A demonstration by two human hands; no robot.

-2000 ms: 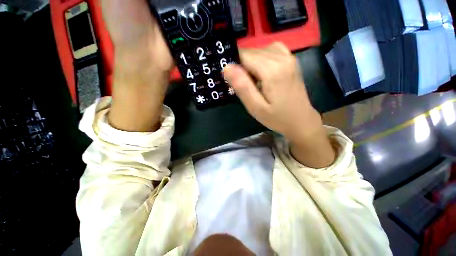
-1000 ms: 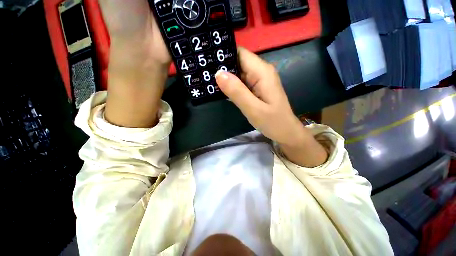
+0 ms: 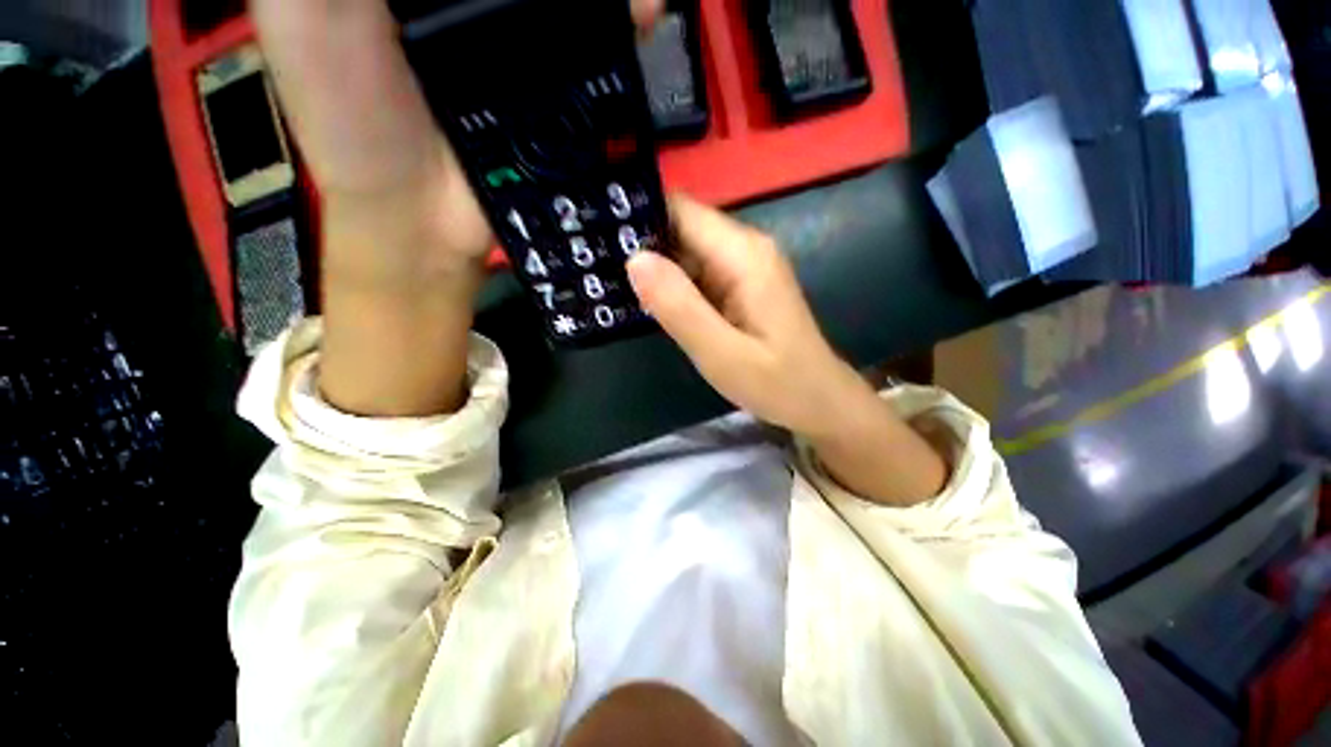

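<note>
A black flip phone with a numbered keypad (image 3: pixel 572 234) is held up in front of me, its lower end tilted toward me. White numbers and a green call mark show; its top end is cut off by the frame's upper edge. My right hand (image 3: pixel 737 299) grips its lower right side, the thumb on the keypad's lower right keys. My left hand (image 3: pixel 383 161) is at its left side, partly cut off at the top; its fingers are hidden behind the phone.
A red assembly tray (image 3: pixel 788 152) lies behind, holding a phone half-assembly (image 3: pixel 269 277) at left and black phone parts (image 3: pixel 807 53) at right. Keypad stacks (image 3: pixel 1109 175) stand at right. Glossy black blister trays (image 3: pixel 73 423) are at left. The bench top (image 3: pixel 861 248) is dark green.
The phone has tilted, so its keypad looks darker and foreshortened, and it sits slightly lower in view. My right thumb remains on its lower right keys.
</note>
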